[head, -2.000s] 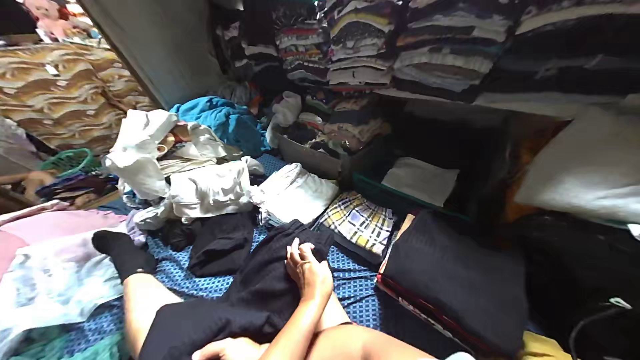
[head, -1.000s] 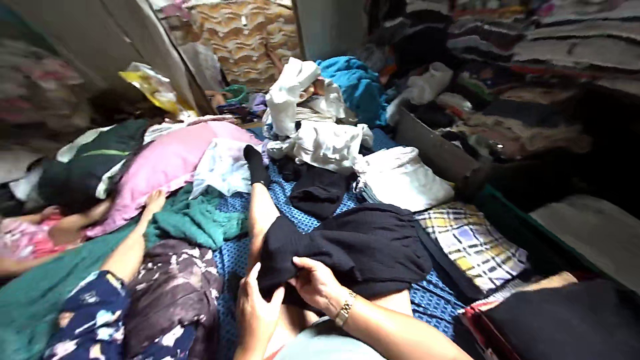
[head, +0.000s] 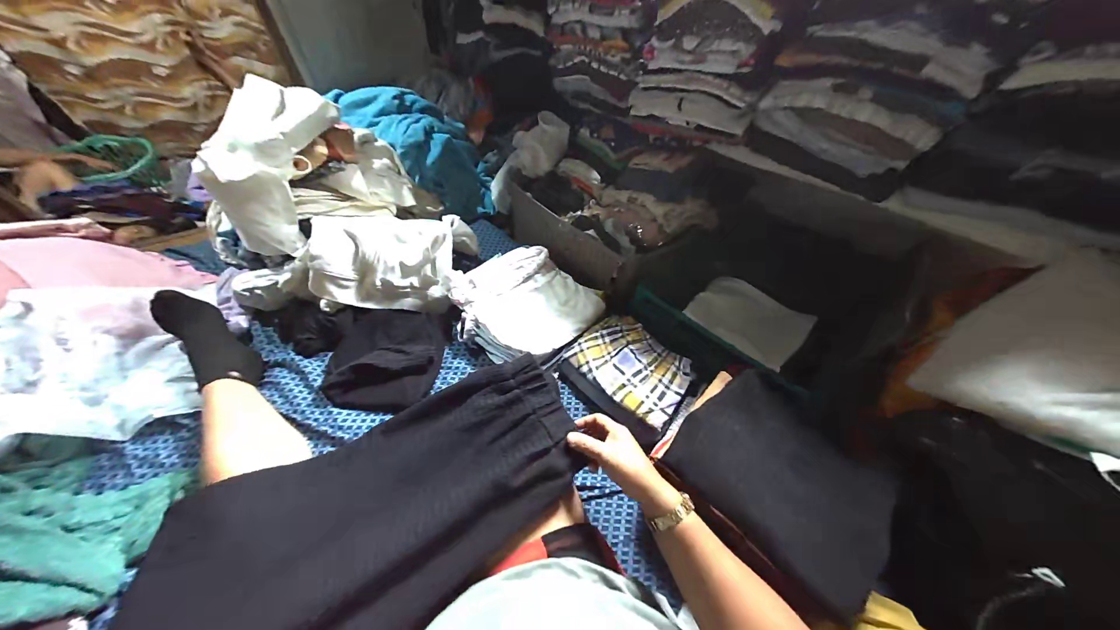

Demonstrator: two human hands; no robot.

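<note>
A black garment with a gathered elastic waistband [head: 394,499] lies spread across my lap, running from the lower left up to the middle. My right hand [head: 604,446], with a metal wristwatch [head: 672,513] on the wrist, pinches the waistband's right corner between thumb and fingers. My left hand is out of the frame. Just beyond the waistband sit a folded white cloth stack [head: 534,302] and a folded yellow, black and white plaid garment [head: 632,367]. A folded black garment pile [head: 779,490] lies right of my forearm. A crumpled black garment [head: 385,359] rests on the blue patterned sheet.
White clothes [head: 376,258] are heaped ahead, with a teal cloth [head: 411,131] behind them. A cardboard box [head: 569,236] and a dark green bin [head: 669,319] stand before shelves of folded clothes [head: 700,96]. A black-socked foot [head: 206,337] and green fabric [head: 70,525] are at left.
The black garment, bunched on my lap a second ago, is now spread out flat. My right hand has gone to its waistband corner, and my left hand has left the view. The view has swung right.
</note>
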